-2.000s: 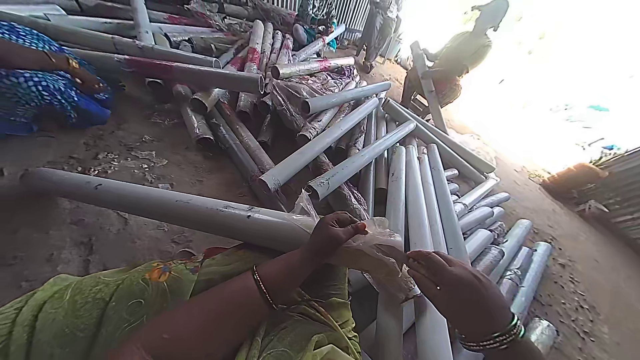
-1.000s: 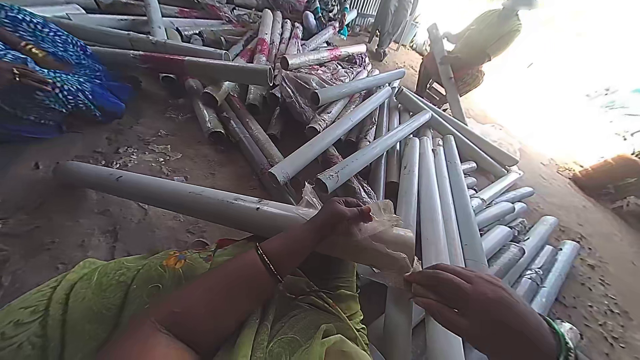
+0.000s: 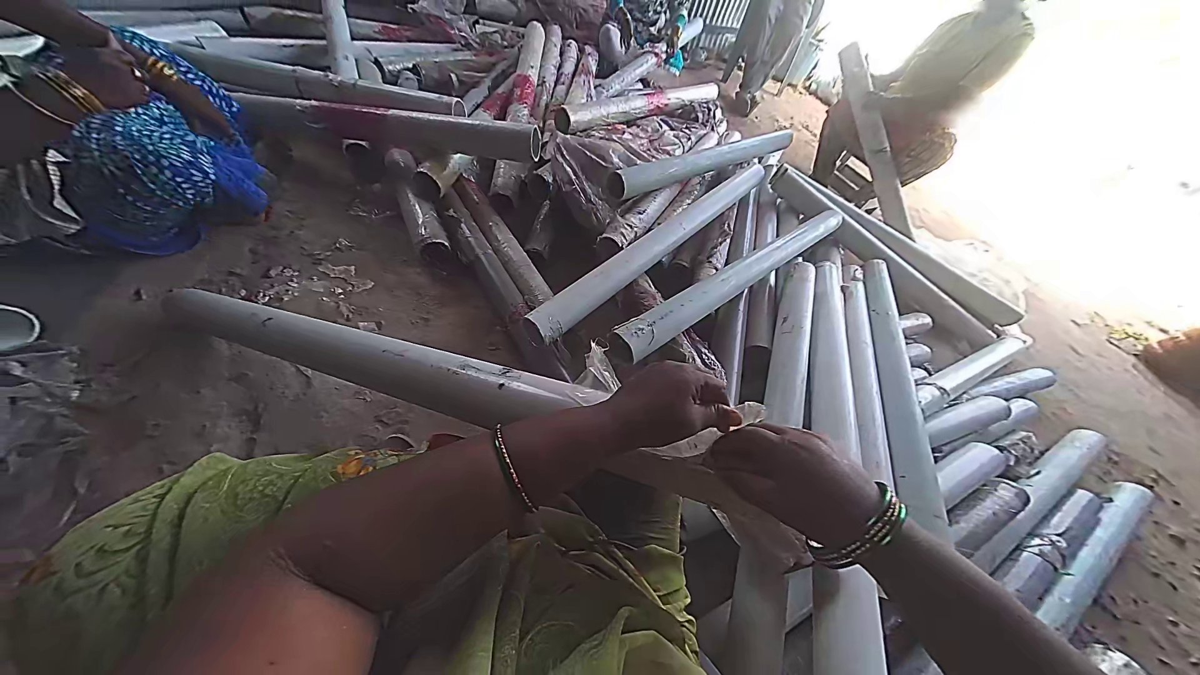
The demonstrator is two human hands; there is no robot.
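A long grey pipe (image 3: 375,361) lies slanting across my lap, its far end over the dirt at the left. Thin clear plastic film (image 3: 689,448) wraps loosely around its near end. My left hand (image 3: 666,408) pinches the film above the pipe, with a loose flap standing up beside the wrist. Close against it, my right hand (image 3: 792,473) grips the same film, fingers bent. The two hands nearly touch. The pipe's near end is hidden under the film and my right hand.
Grey pipes (image 3: 830,375) lie heaped ahead and to the right. Film-wrapped pipes (image 3: 525,84) with pink marks are piled farther off. A person in blue patterned cloth (image 3: 150,141) sits at the left. Another person (image 3: 956,75) is at the upper right beside a leaning plank (image 3: 872,141).
My right hand has moved up and in beside my left hand; a second ago it was lower and farther right, pulling the film's end outward.
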